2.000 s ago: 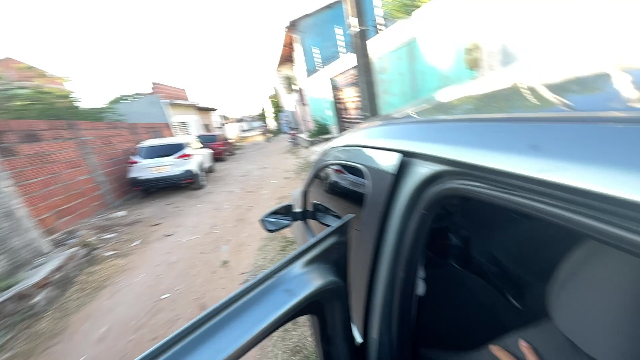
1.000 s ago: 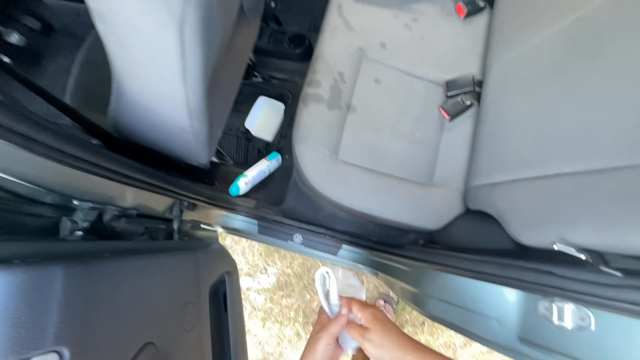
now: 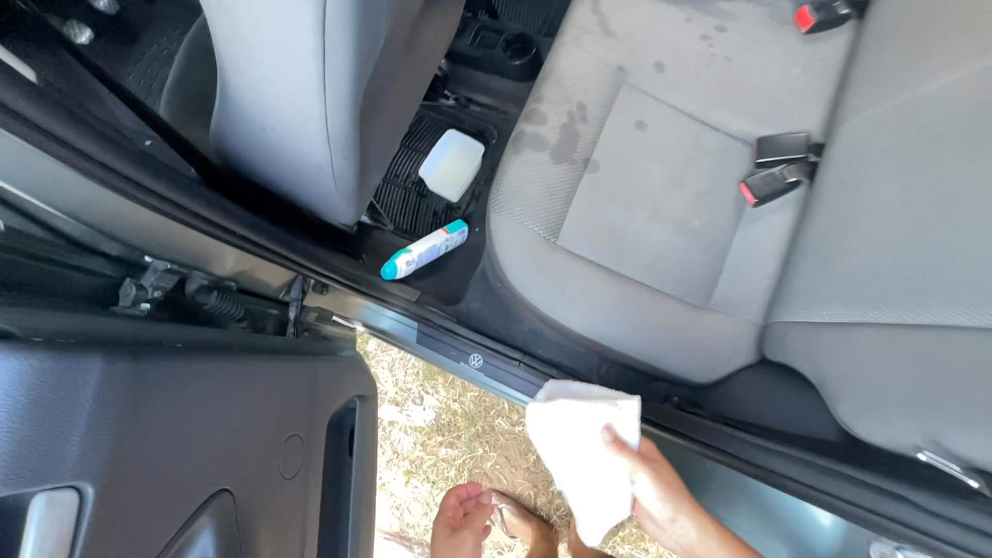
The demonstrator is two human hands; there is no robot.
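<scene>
My right hand (image 3: 659, 488) grips a folded white cloth (image 3: 585, 457) in front of the car's door sill, thumb on top. To its left, my left hand (image 3: 461, 519) holds nothing, its fingers loosely curled and apart, above the dry grass. On the floor behind the front seat lie a white and teal bottle (image 3: 425, 249) and, beyond it on the ribbed rubber mat, a translucent plastic container (image 3: 452, 165) with pale contents. The grey rear seat cushion (image 3: 651, 194) shows dark wet-looking spots toward its front and far parts.
An open car door (image 3: 178, 434) stands at the left. The door sill (image 3: 496, 364) crosses below the seat. Seat belt buckles (image 3: 775, 182) lie on the cushion near the backrest (image 3: 899, 209). The front seat's back (image 3: 310, 101) is at the upper left. My feet stand on dry grass (image 3: 434, 411).
The view has turned from the street and car exterior to the rear seat. One second ago both hands were together at the cloth; now my left hand is off it and the cloth hangs more spread out.
</scene>
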